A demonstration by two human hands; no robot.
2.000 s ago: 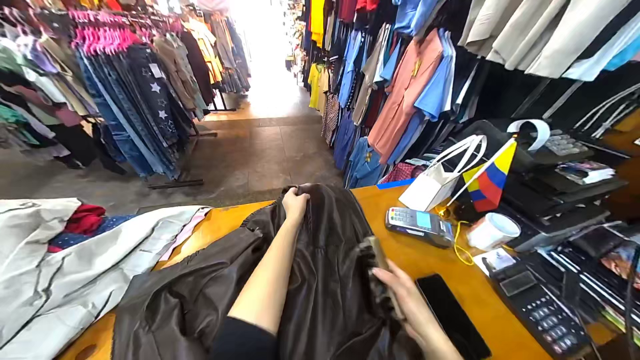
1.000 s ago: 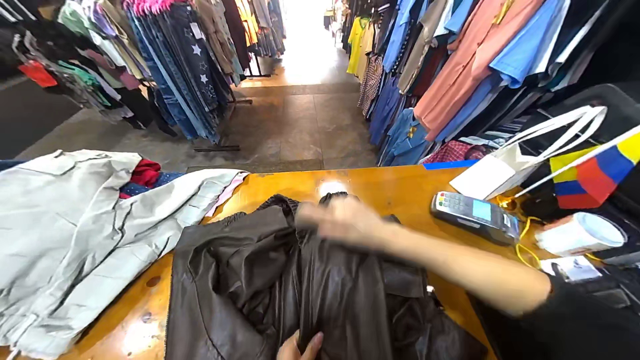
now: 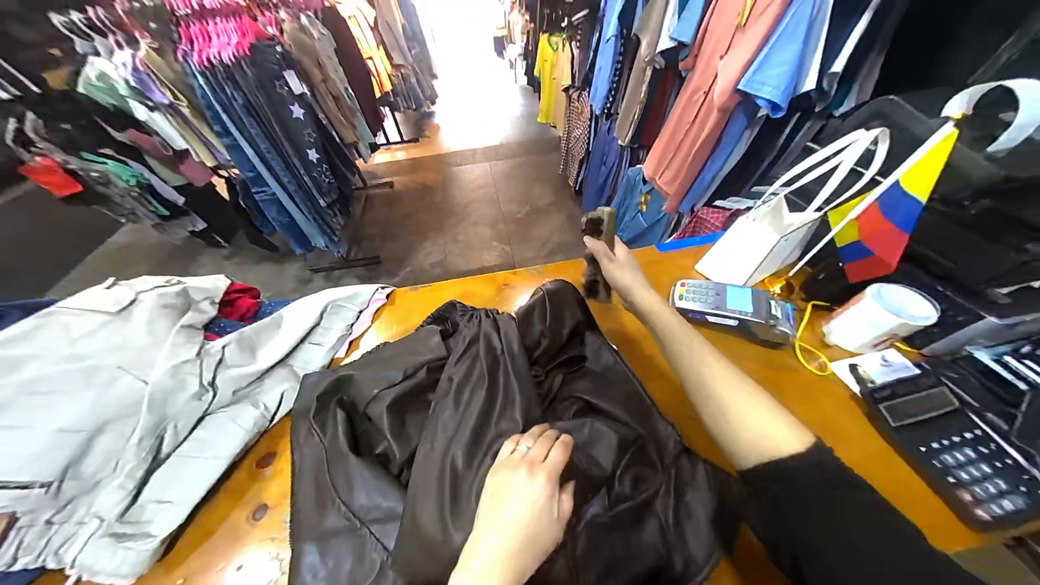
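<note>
A dark brown leather-like garment (image 3: 479, 390) lies wrinkled on the wooden counter (image 3: 666, 357). My left hand (image 3: 528, 487), with a ring on one finger, rests on the middle of the garment, fingers bent against it; whether it pinches the material is not clear. My right hand (image 3: 621, 272) holds a small brush (image 3: 598, 252) with dark bristles, upright above the counter's far edge, beyond the garment's upper right side. The brush does not appear to touch the garment.
Left of the garment lies a light grey jacket (image 3: 146, 382) over red and blue cloth. A card terminal (image 3: 731, 307), white paper bag (image 3: 768, 240), small flag (image 3: 894, 211), white cup (image 3: 881, 317) and desk calculator (image 3: 951, 439) stand at right. Clothes racks line the walkway beyond.
My right hand has moved from over the top of the garment to beyond its upper right side. My left hand lies higher on the garment than one second ago.
</note>
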